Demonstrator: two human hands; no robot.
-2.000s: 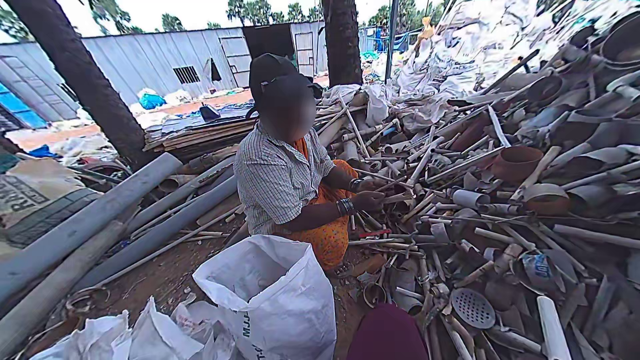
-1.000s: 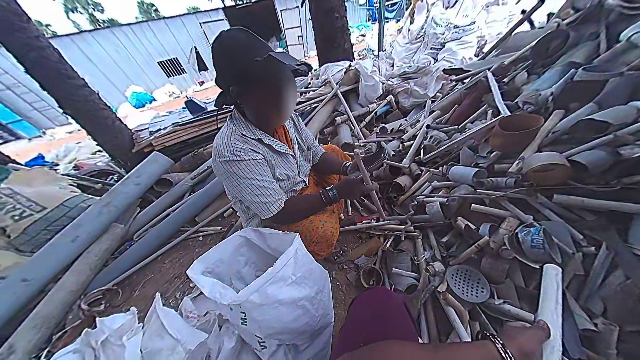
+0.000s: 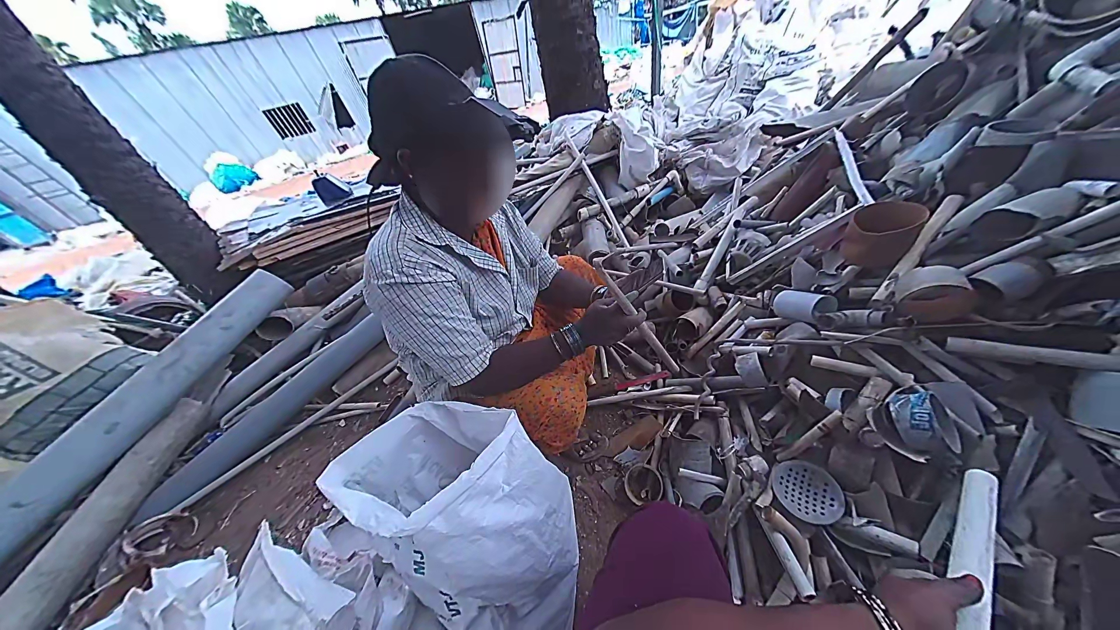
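My right hand [image 3: 929, 602], with a bangle at its wrist, reaches in at the lower right. Its fingers are closed around a white plastic pipe [image 3: 976, 534] that stands nearly upright at the edge of the scrap pile. A round perforated disc [image 3: 808, 493] lies left of that pipe. My left hand does not show. An open white woven sack [image 3: 472, 516] stands left of my knee [image 3: 661, 560], which is covered in maroon cloth.
A crouching person [image 3: 446, 297] in a checked shirt holds a thin pipe [image 3: 643, 328] ahead. Pipe scrap [image 3: 787, 350] heaps up on the right. Large grey pipes [image 3: 149, 402] lie at the left, before tree trunks [image 3: 114, 166]. More white sacks [image 3: 280, 586] lie at the bottom left.
My right hand, absent two seconds ago, has come in at the lower right and holds the white pipe. The other person now holds a thin pipe higher, in front of the chest.
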